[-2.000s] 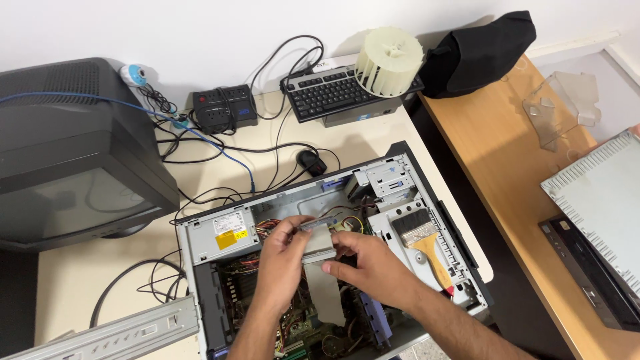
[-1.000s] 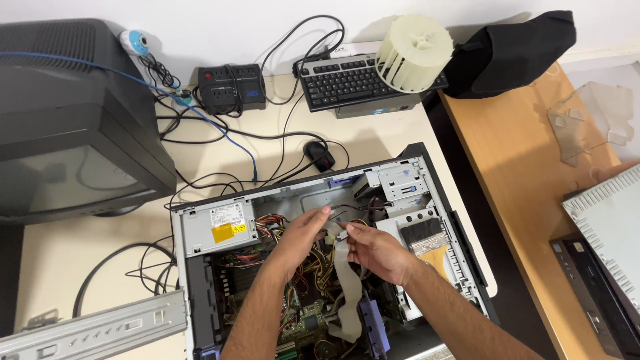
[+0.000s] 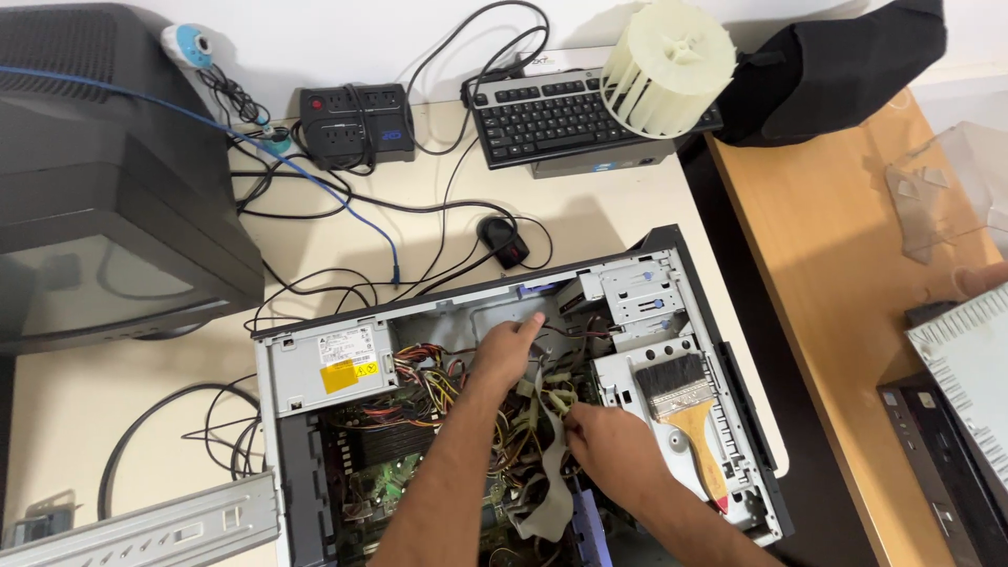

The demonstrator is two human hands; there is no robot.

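Note:
An open desktop computer case [image 3: 272, 441] lies on its side, its power supply [image 3: 335, 366] at the upper left. Inside it, my left hand [image 3: 508, 354] is above the wire bundle near the back wall, fingers partly hidden; whether it grips anything cannot be seen. At the white power connectors [image 3: 561, 391], my right hand [image 3: 602, 441] has its fingertips closed on a connector or its wires. Between the hands a grey ribbon cable [image 3: 555, 472] hangs down over the circuit board [image 3: 394, 480]. A paintbrush [image 3: 693, 425] rests on the metal drive bay, right of my right hand.
Behind the case are a mouse [image 3: 502, 240], a keyboard [image 3: 551, 118], a white plastic blower wheel [image 3: 669, 67] and a black power unit [image 3: 354, 126]. A monitor [image 3: 118, 189] stands left. On the wooden table [image 3: 803, 236], another person's fingers [image 3: 980, 277] show near a metal cover [image 3: 969, 378].
Two seconds ago both hands held the grey ribbon cable's end above the case. Now the cable hangs free of my fingers, my hands are apart, and my right hand is lower, at the connectors.

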